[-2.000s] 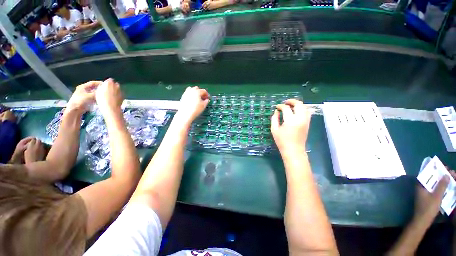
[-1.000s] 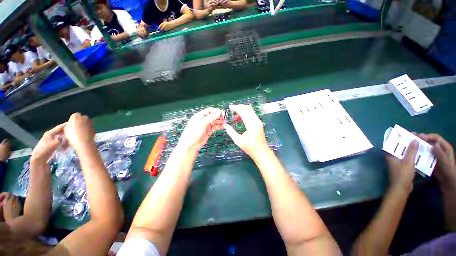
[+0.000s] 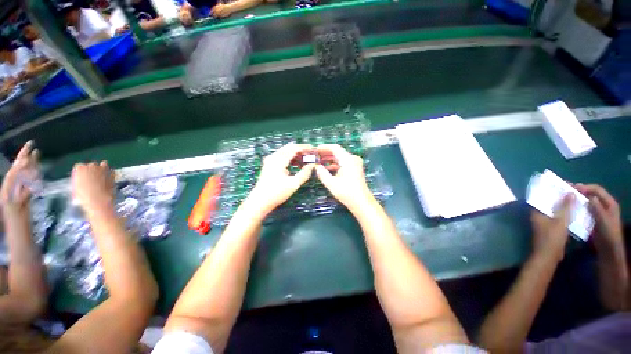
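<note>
A small light piece with a dark edge is pinched between both my hands, above the blister tray. My left hand holds it from the left and my right hand from the right, with the fingertips nearly meeting. What the piece is cannot be told, and the fingers hide part of it. The clear blister tray lies under my hands with green showing through its pockets. A red-orange hand tool lies at the tray's left edge.
White printed sheets lie right of the tray, with a folded leaflet pile beyond. A right neighbour holds a folded leaflet. A left neighbour's arms reach over shiny bags. Pale stacked trays and a dark-dotted tray stand across the belt.
My hands came together from the tray's two sides and now hold the small piece between them. The red-orange tool came into view. The left neighbour's hands moved apart. The view shifted.
</note>
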